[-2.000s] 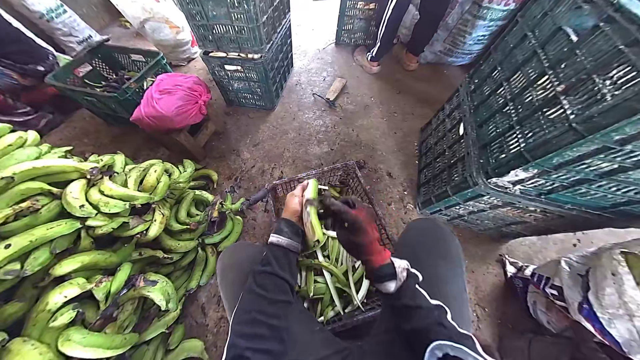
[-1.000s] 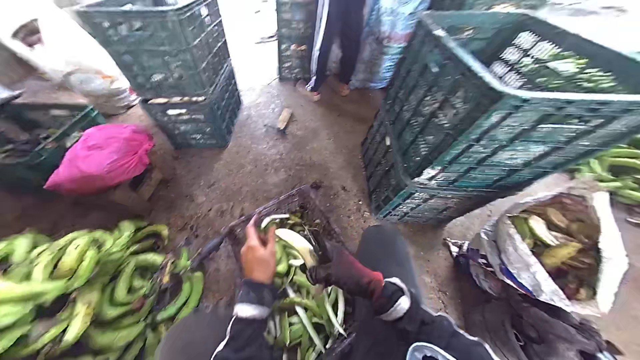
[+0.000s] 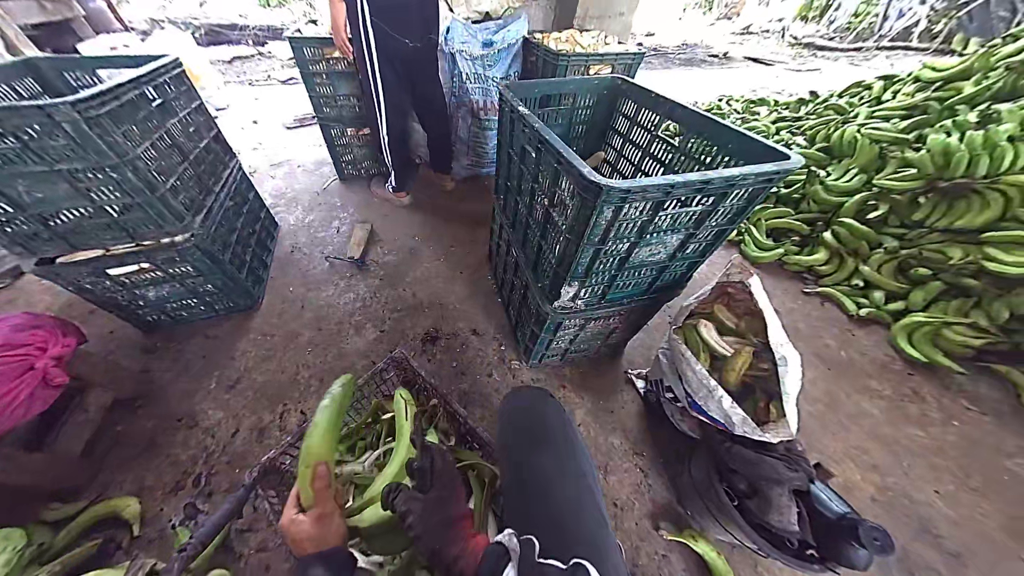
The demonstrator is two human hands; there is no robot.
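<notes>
My left hand [image 3: 316,512], bare, grips a green plantain [image 3: 326,436] that stands upright with its skin on. Beside it is my right hand [image 3: 436,500] in a dark glove with red on it, its fingers at a second green plantain [image 3: 398,448]; whether it holds that fruit or a tool is hidden. Both hands are over a dark plastic crate [image 3: 400,364] with green peels [image 3: 480,480] in it.
Stacked green crates [image 3: 544,240] stand ahead, with more [image 3: 160,264] at left. An open sack [image 3: 784,352] of plantains lies right, below a large plantain pile [image 3: 920,184]. A person [image 3: 408,88] stands behind; a wooden piece [image 3: 359,240] lies on the floor.
The view has swung to the right. The pale, peeled plantain seen in my left hand a second ago is gone from it, and that hand now has an unpeeled green one.
</notes>
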